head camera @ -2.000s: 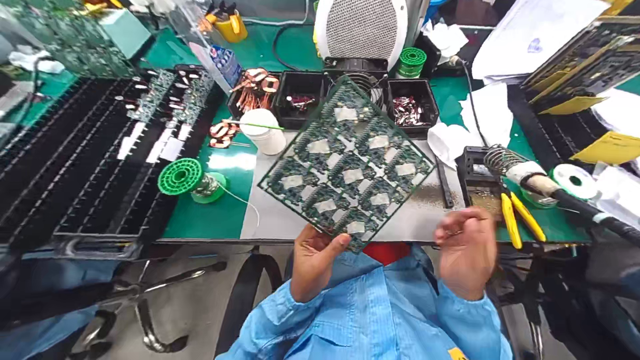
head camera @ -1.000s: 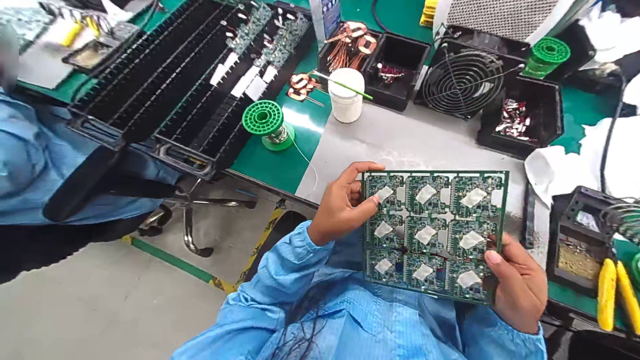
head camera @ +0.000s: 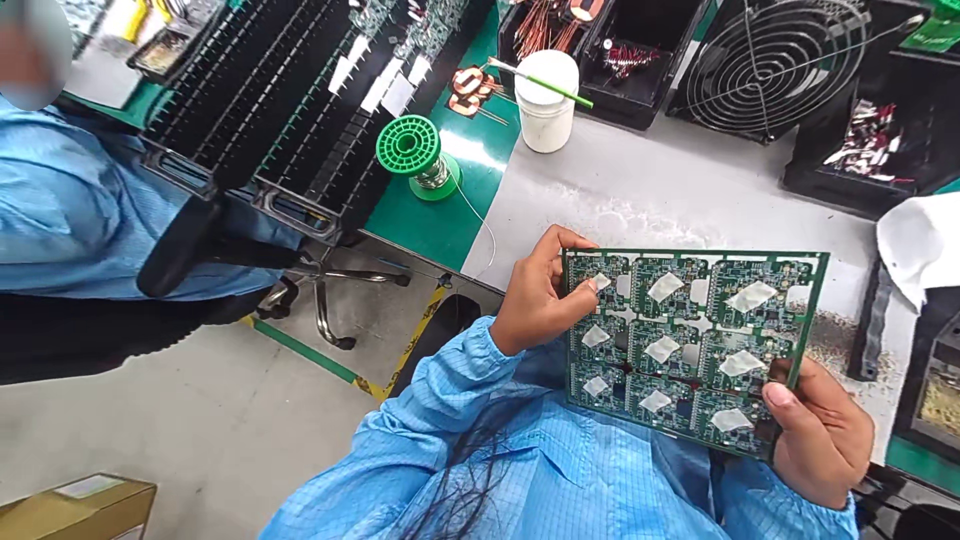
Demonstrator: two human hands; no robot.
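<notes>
My left hand (head camera: 544,296) grips the upper left edge of a green printed circuit board panel (head camera: 671,322), its thumb at a strip of pale tape (head camera: 598,283). The panel's lower right edge is held in my right hand (head camera: 821,427), thumb on the face. Each of the panel's several small boards bears a piece of pale tape. Past the panel stands a white plastic jar (head camera: 546,120) with a green-handled brush (head camera: 551,86) lying across its lid. A green spool of solder wire (head camera: 431,165) stands left of the jar, beside copper coils (head camera: 472,90).
Black slotted racks (head camera: 300,112) holding some boards stand at the upper left, near a seated person in blue (head camera: 60,202). Behind the mat are a black fan (head camera: 761,75) and black parts bins (head camera: 840,172). White paper (head camera: 919,244) lies at right; a cardboard box (head camera: 82,510) is on the floor.
Two seconds ago my left hand alone held the panel over the mat and my right hand was apart from it. Now both hands hold it, closer to my body. The view has swung left.
</notes>
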